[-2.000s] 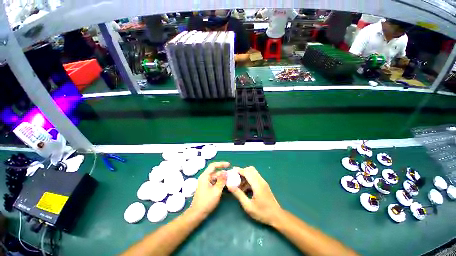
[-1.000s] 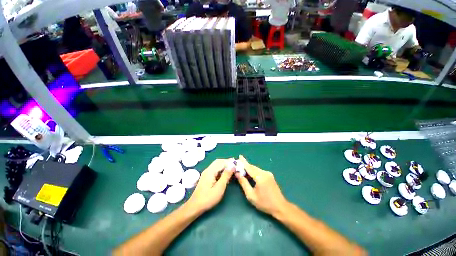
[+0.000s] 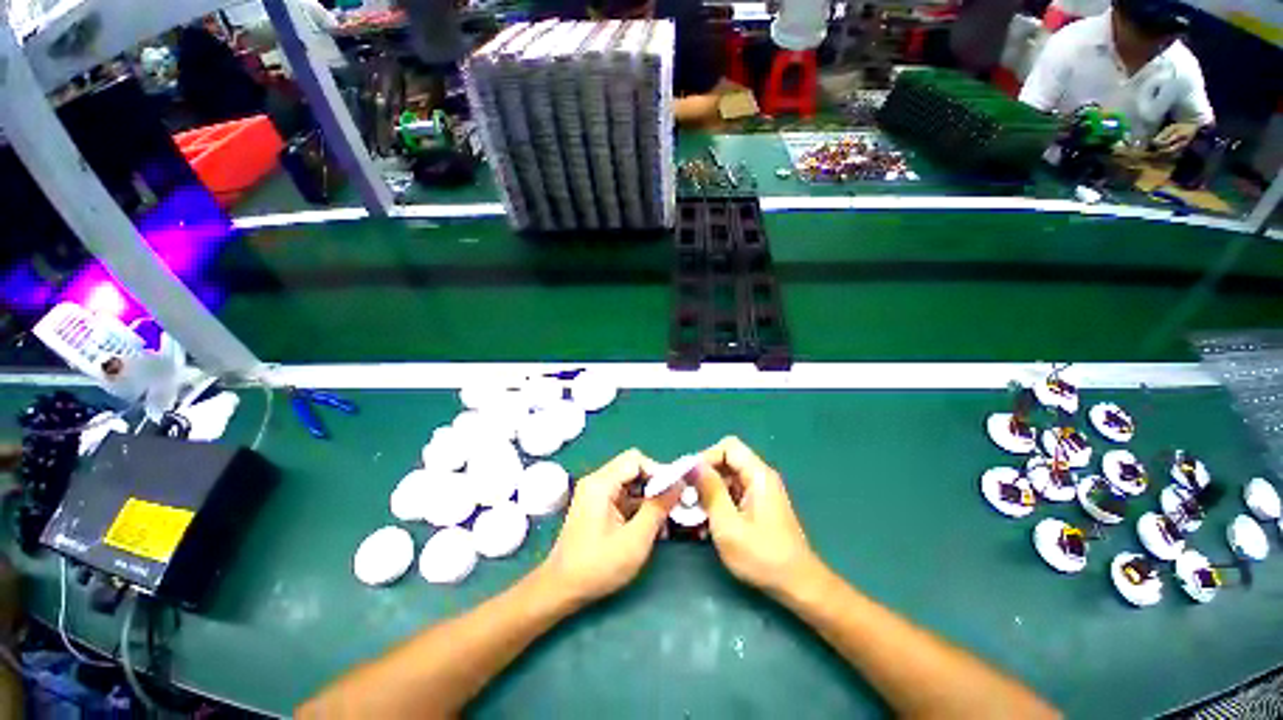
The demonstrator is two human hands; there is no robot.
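My left hand and my right hand meet in front of me over the green bench. Between their fingertips they hold a white plastic disc, tilted. A smaller white round part with dark bits around it shows just below, between the hands; the fingers hide much of it. A pile of plain white housing shells lies left of my hands. Wired sub-assemblies, white discs with dark and yellow bits and thin wires, lie in a group at the right.
Blue-handled pliers lie behind the shells. A black box with a yellow label stands far left. A black rack and a stack of grey trays stand ahead. Clear tray and plain discs are far right. A person sits beyond the belt.
The hands have opened apart slightly, and a tilted white disc and a smaller round part now show between them. The whole view has shifted a little. The shells and sub-assemblies look unchanged.
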